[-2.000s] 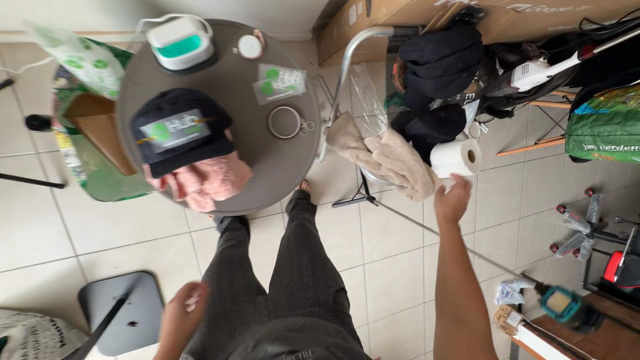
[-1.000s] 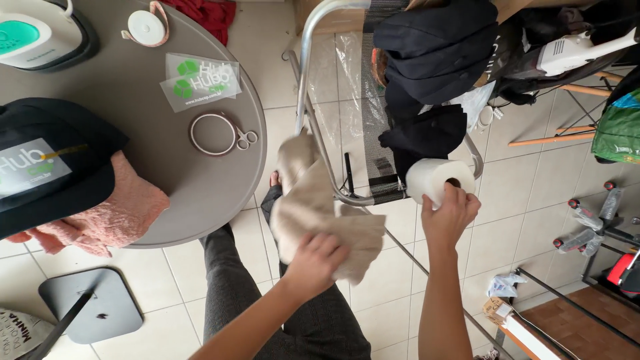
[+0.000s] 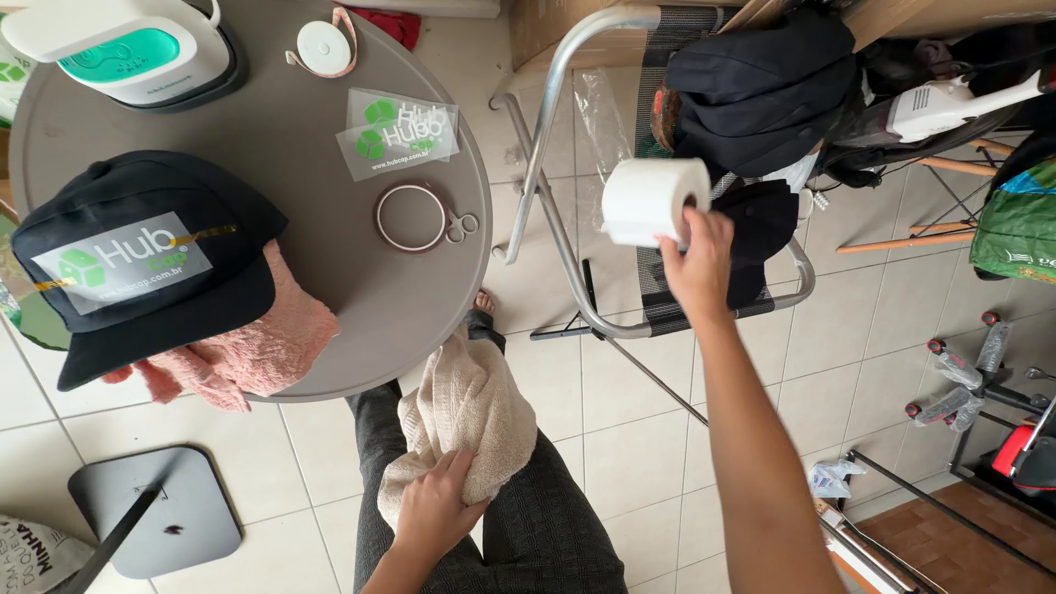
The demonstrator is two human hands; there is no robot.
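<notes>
My left hand [image 3: 441,499] grips a beige towel [image 3: 470,404] over my lap. My right hand [image 3: 700,260] holds a white paper roll [image 3: 652,200] by its open end, above the edge of a folding chair's mesh seat. On the round grey table [image 3: 396,330] a dark cap [image 3: 157,264] with a printed transfer held by strips of gold tape rests on a pink towel [image 3: 276,338]. Two overlapping transfers [image 3: 396,136], a tape roll [image 3: 411,217], small scissors [image 3: 460,225], a tape measure [image 3: 323,48] and a white and teal heat press [image 3: 132,54] lie about it.
The folding chair's metal frame [image 3: 540,165] stands right of the table, bearing dark caps [image 3: 759,82]. Farther right are a white handheld vacuum [image 3: 928,111], a green bag [image 3: 1019,223] and a wheeled chair base [image 3: 965,379]. A square black base plate [image 3: 157,520] is at lower left.
Two seconds ago the beige towel hung on the chair; now my left hand has it over my lap. My right hand has lifted the paper roll. The view has moved nearer the table.
</notes>
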